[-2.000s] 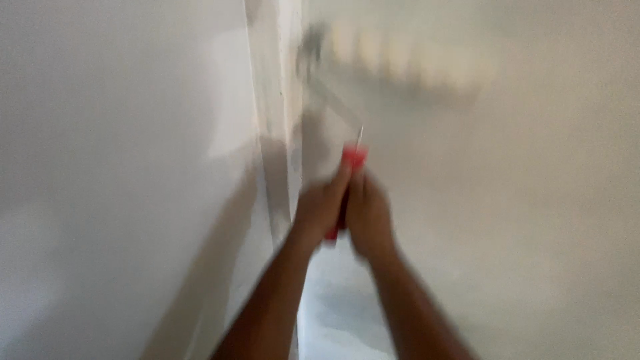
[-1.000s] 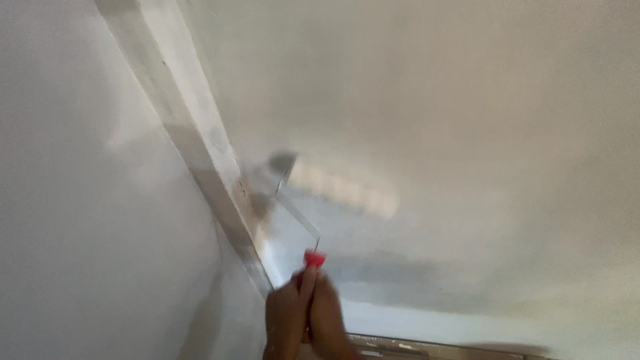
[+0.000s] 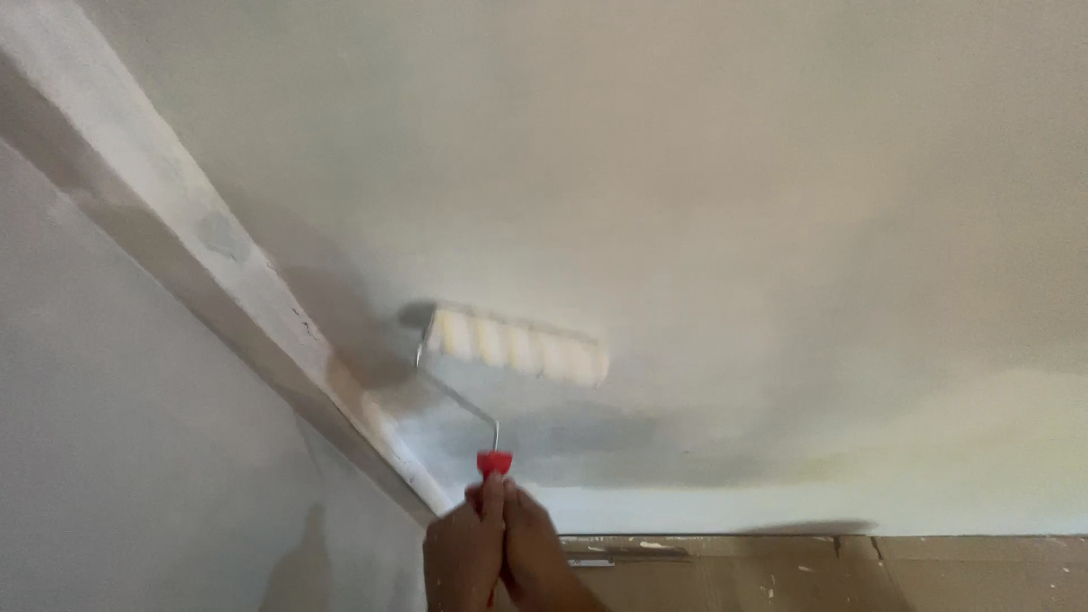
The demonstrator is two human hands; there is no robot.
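Note:
A paint roller (image 3: 518, 344) with a striped white and yellow sleeve lies against the wall (image 3: 680, 212), its thin metal frame bending down to a red handle (image 3: 494, 462). Both my hands are wrapped around that handle at the lower middle of the view. My left hand (image 3: 463, 557) is on its left side, and my right hand (image 3: 535, 544) presses close beside it on the right. Most of the handle is hidden by the fingers. The sleeve is slightly blurred.
A pale raised strip (image 3: 229, 255) runs diagonally along the corner at the left, beside a grey wall (image 3: 153, 408) bearing shadows. Along the bottom right lies a brown, paint-spotted surface (image 3: 765, 574) with a small light-coloured flat object (image 3: 591, 563) on it.
Both hands still grip the roller, which has moved down the wall toward the brown surface since two seconds ago. The view has shifted and tilted strongly.

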